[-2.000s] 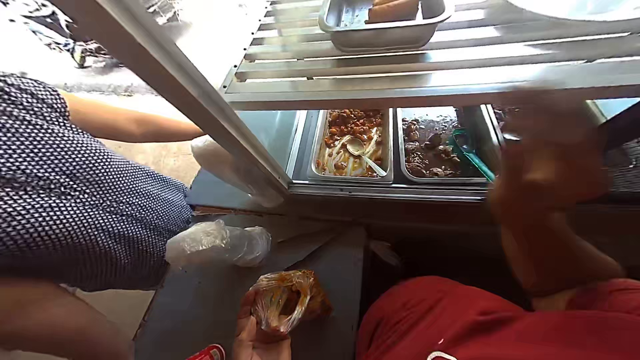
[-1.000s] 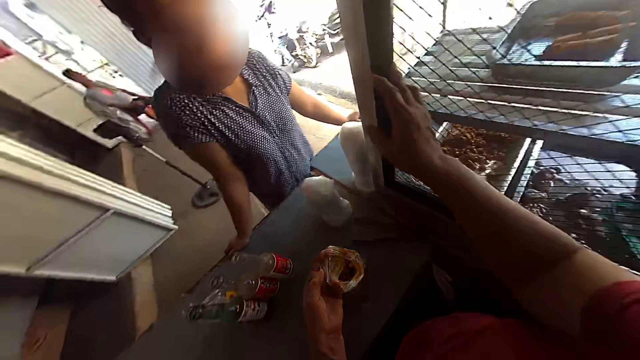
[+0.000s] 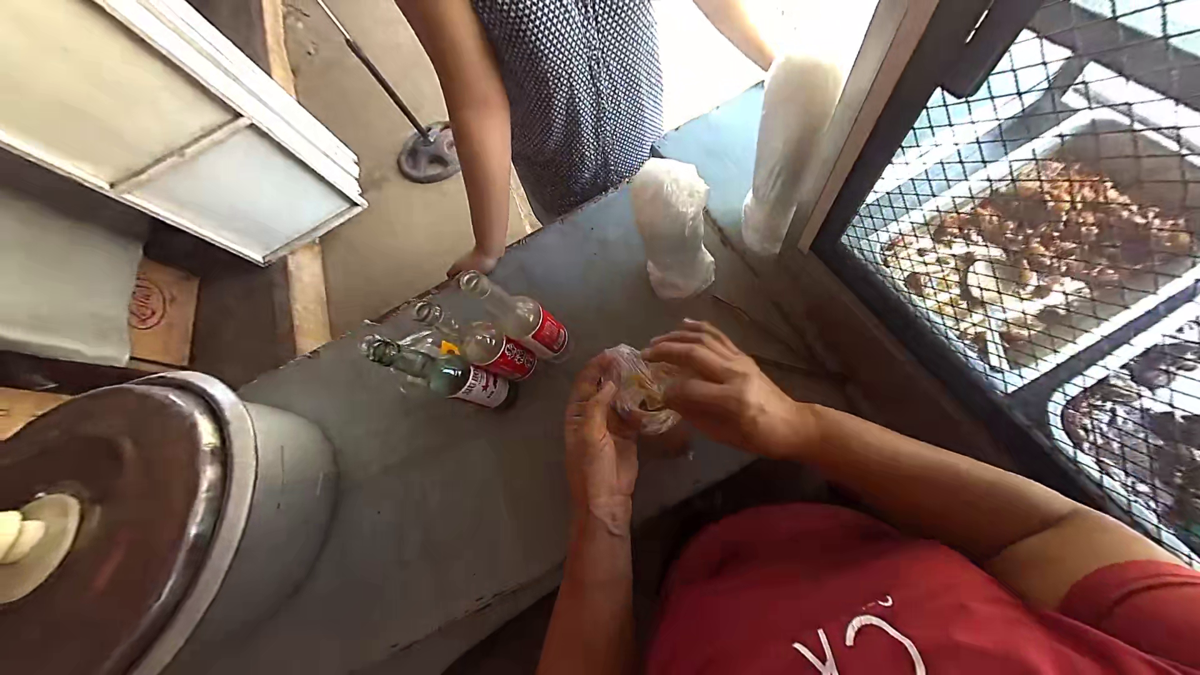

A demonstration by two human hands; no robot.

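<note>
In the middle of the head view, my left hand (image 3: pixel 600 450) holds a clear plastic bag (image 3: pixel 633 375) with brownish-yellow food inside. The fingers of my right hand (image 3: pixel 736 394) are at the bag's right side and seem to pinch its edge; their tips are partly hidden. Left of my hands, several glass bottles lie on the grey counter (image 3: pixel 422 487): a clear one with a red label (image 3: pixel 525 323), another clear one (image 3: pixel 483 347) and a greenish one (image 3: pixel 441 373). Behind the bag stand rolls of white plastic bags (image 3: pixel 673 225).
A large lidded metal pot (image 3: pixel 291 469) stands at the left. Across the counter, a person in a patterned top (image 3: pixel 572 94) rests a hand at its edge. At the right, a wire-mesh door (image 3: pixel 937 234) covers food trays (image 3: pixel 1050 244). A pale cabinet (image 3: pixel 187 122) is at upper left.
My right hand has left the frame of the mesh door and come to the bag in my left hand. The mesh door, open at first, now stands in front of the trays. The view has swung left.
</note>
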